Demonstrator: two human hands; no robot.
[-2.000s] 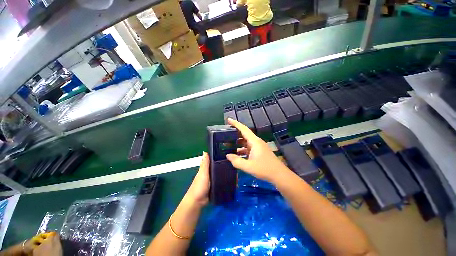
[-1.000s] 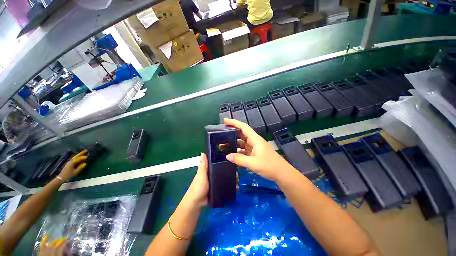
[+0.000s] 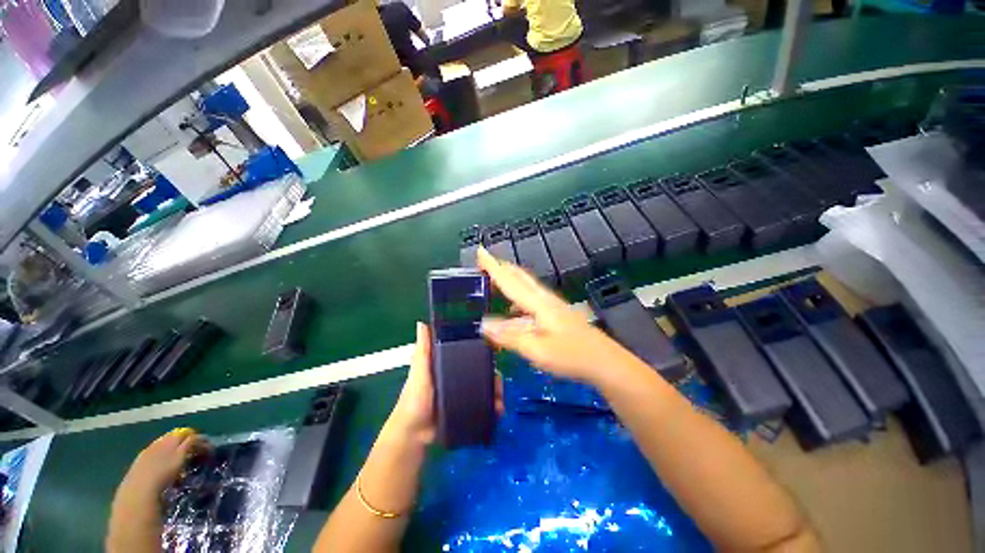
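Observation:
A dark device housing (image 3: 464, 389) stands tilted in the middle of the view, its rectangular window near the top end. My left hand (image 3: 416, 400) holds it around the lower part from the left, with fingertips showing at its right edge. My right hand (image 3: 545, 329) is at the window end, fingers extended, the fingertips at the housing's right edge; whether they touch it is unclear. A heap of shiny blue film (image 3: 540, 475) lies below the housing. A thin dark tool, perhaps tweezers (image 3: 564, 408), lies on the heap.
Housings stand in a row (image 3: 659, 221) behind the pale rail. More lie at right on a cardboard sheet (image 3: 864, 497). A single housing (image 3: 313, 448) lies at left beside a clear bag with black panels (image 3: 221, 491), where another person's hand (image 3: 162, 464) works. Stacked white sheets (image 3: 907, 238) are far right.
The held housing has shifted slightly left. My right hand's fingers have straightened and drawn away from the window. The neighbouring hand has moved from the housings at far left to the bag.

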